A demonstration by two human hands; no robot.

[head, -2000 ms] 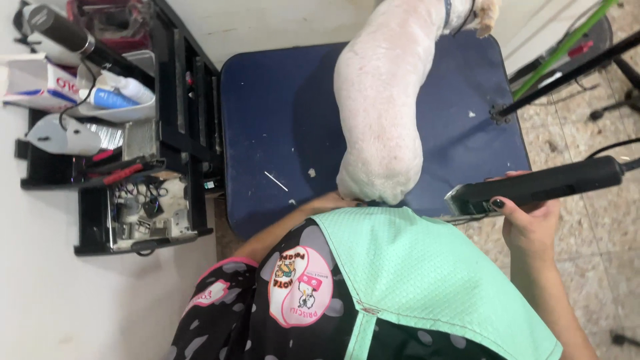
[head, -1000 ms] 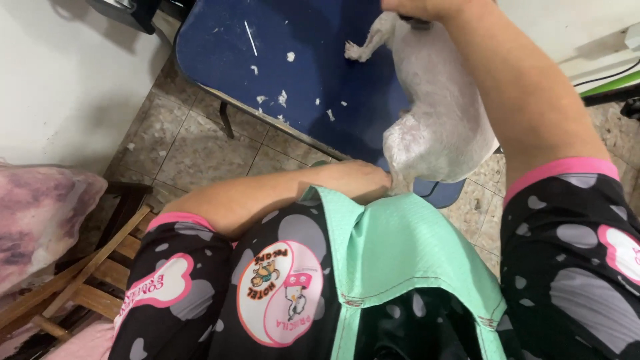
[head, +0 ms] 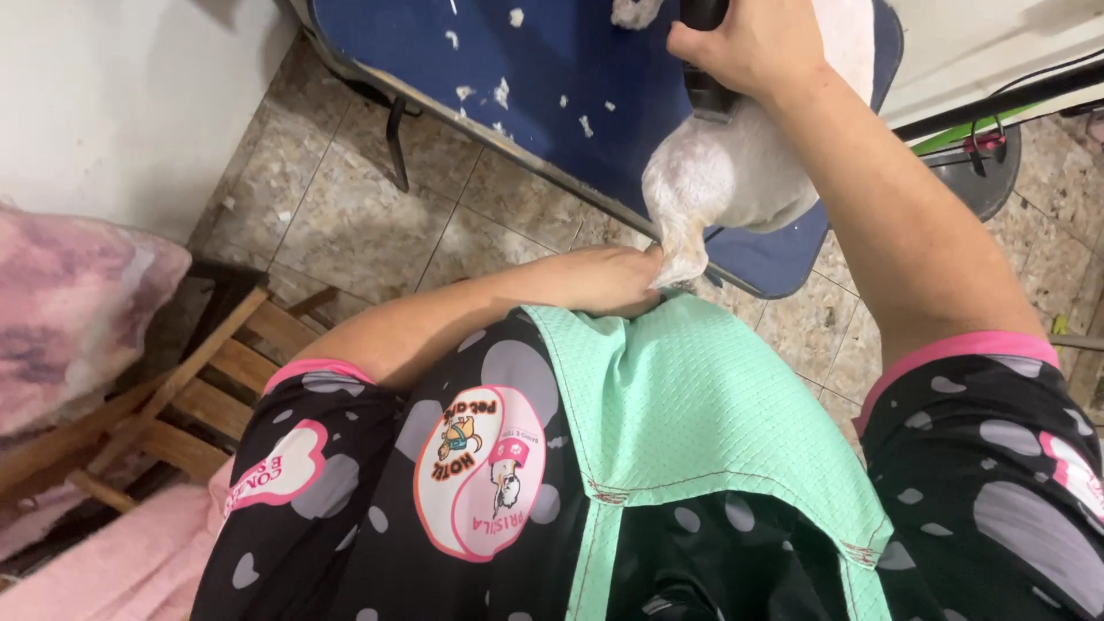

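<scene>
A closely clipped white dog (head: 755,177) is on the blue grooming table (head: 586,52), its rump and a hind leg toward me. My left hand (head: 612,278) is around the lower end of that hind leg at the near table edge; its fingertips are partly hidden. Black electric hair clippers (head: 709,86) are held in my right hand (head: 759,43), with the blade end against the dog's upper thigh. My right forearm covers part of the dog's body, and its head is out of view. Small white hair tufts (head: 502,92) lie on the tabletop.
A wooden slatted chair (head: 203,379) stands at the left beside a pink and white cloth (head: 78,319). A black bar (head: 1009,99) and a dark round base (head: 979,181) are at the right. A mint green apron (head: 716,397) hangs just below the table edge.
Two seconds ago the clippers were in my right hand beside the dog; now they rest on its thigh. My left hand now grips a hind leg. The view has shifted a lot.
</scene>
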